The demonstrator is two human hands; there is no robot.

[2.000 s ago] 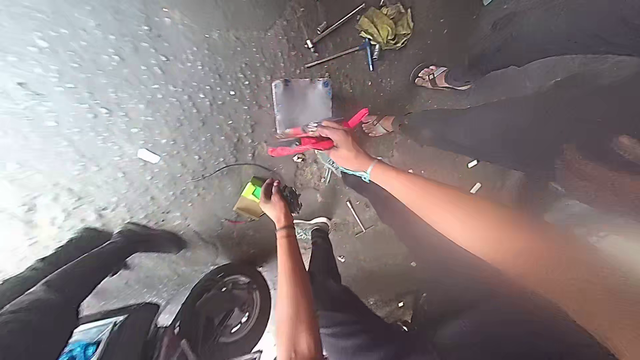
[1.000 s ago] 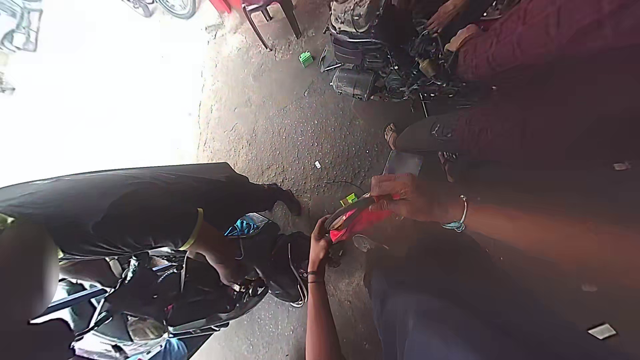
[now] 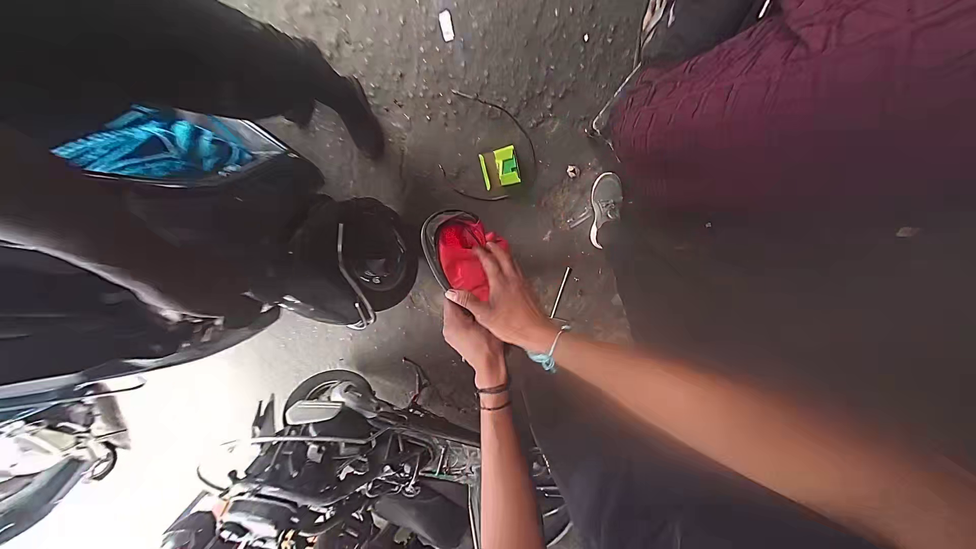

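Note:
Near the middle of the view, my left hand [image 3: 474, 335] grips the lower end of a rounded part with a dark rim [image 3: 431, 244]; its exact kind cannot be told. A red cloth [image 3: 463, 263] lies over its face. My right hand [image 3: 507, 297], with a teal string bracelet at the wrist, presses on the cloth with spread fingers, its thumb beside my left hand. The cloth and my hands hide much of the part. Beyond them on the ground lies an open yellow-green box [image 3: 508, 166] with a thin dark cable [image 3: 526, 137] curving around it.
A motorcycle wheel [image 3: 381, 255] is close on the left, below a blue cloth [image 3: 164, 145]. Another motorcycle [image 3: 358, 457] stands at the bottom. A metal rod [image 3: 561, 292] lies on the ground near a grey shoe [image 3: 607, 206]. A person in maroon clothing [image 3: 762, 114] is at the right.
Two seconds ago my hands were apart, the right on the red cloth; now both are together at the rounded part and cloth. The view has swung widely.

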